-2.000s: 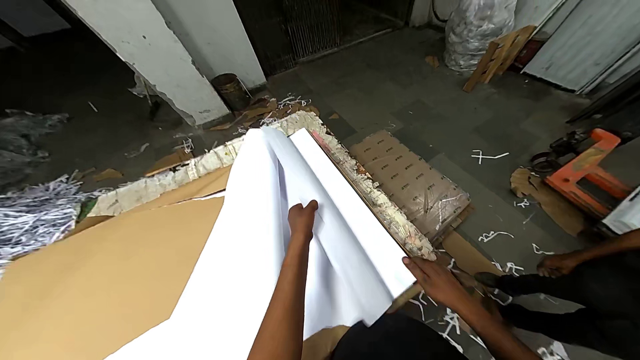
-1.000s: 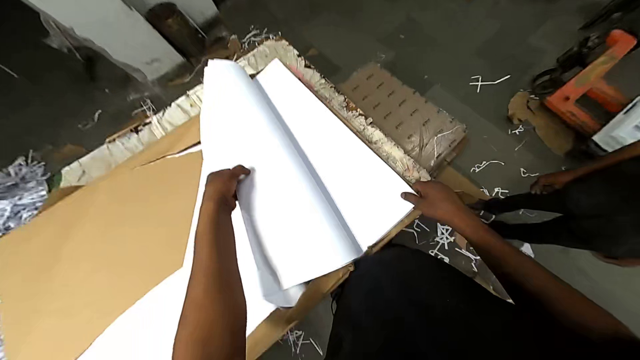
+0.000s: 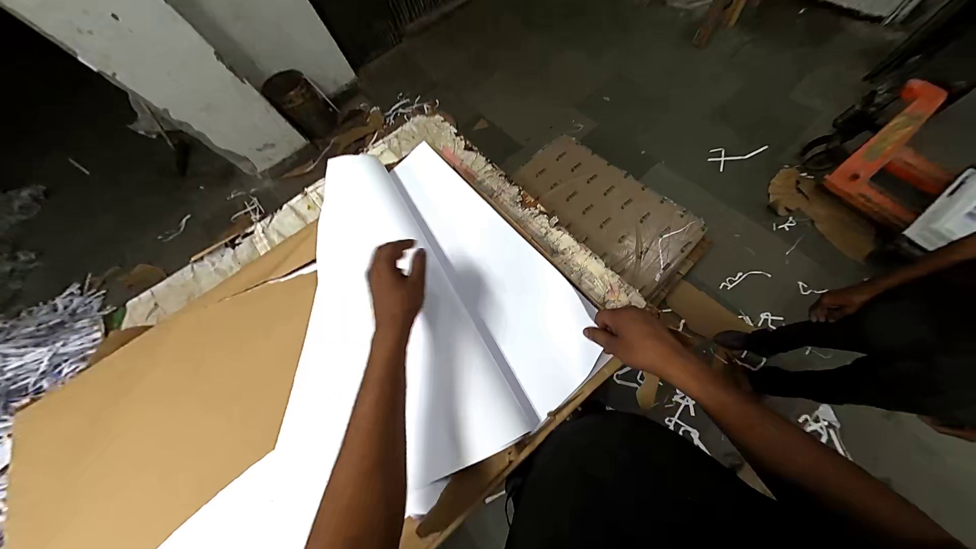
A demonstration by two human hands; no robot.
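Large white paper sheets [image 3: 503, 290] lie on a low stack, with an upper sheet curled back toward the left in a long fold. My left hand [image 3: 396, 286] is over the curled part, its fingers bent and apart, with nothing gripped between them. At the right edge of the sheets, my right hand [image 3: 637, 335] pinches the paper corner between thumb and fingers. Brown kraft paper or board [image 3: 168, 381] spreads to the left of the white sheets, its upper edge torn.
A plastic-wrapped brown pack [image 3: 610, 206] lies beyond the stack. An orange pallet jack [image 3: 884, 160] stands at right, near another person [image 3: 877, 343]. Shredded paper [image 3: 49, 335] is heaped at left; paper strips litter the floor. A rusty bin [image 3: 301, 99] stands by the pillar.
The fold in the white paper has moved left since two seconds ago, baring more of the sheet beneath. My left hand has let go of the curled paper. My right hand stays at the right edge.
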